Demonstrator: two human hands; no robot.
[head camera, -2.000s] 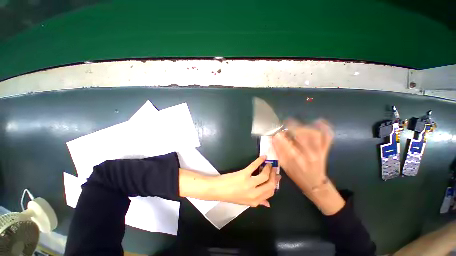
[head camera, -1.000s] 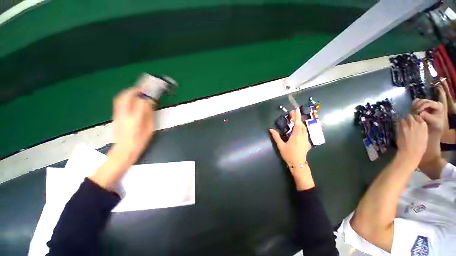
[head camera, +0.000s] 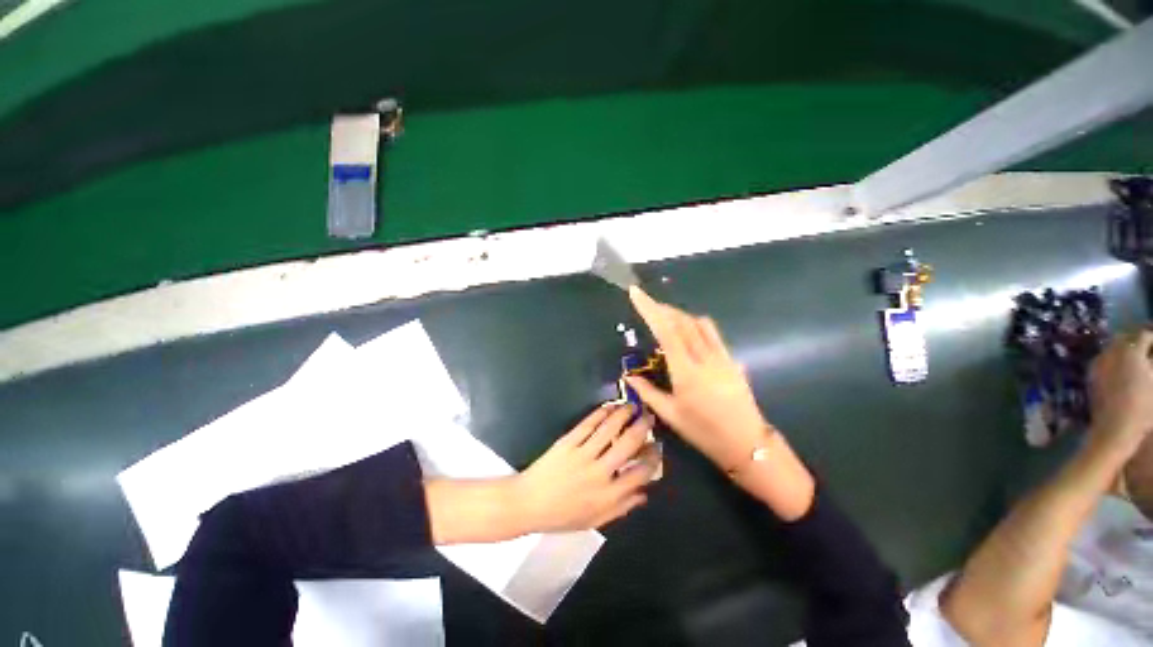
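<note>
A phone mainboard lies on the dark green bench in front of me, partly hidden by my hands. My left hand lies over its lower part. My right hand touches its upper part with the thumb; a thin grey pointed piece sticks up from this hand, and I cannot tell if it is tweezers or film. Another mainboard lies on the green belt, white at its upper part. One more mainboard lies on the bench to the right. White sticker sheets overlap at the left, partly under my left arm.
A worn white rail runs between bench and belt. A grey post slants across the upper right. Dark boards lie in a pile at the right, beside another person's forearm and hand. More dark parts show at the right edge.
My left hand has come back from over the belt, where a board now lies. My right hand has moved left from the two waiting boards; one remains there, and one is under my hands.
</note>
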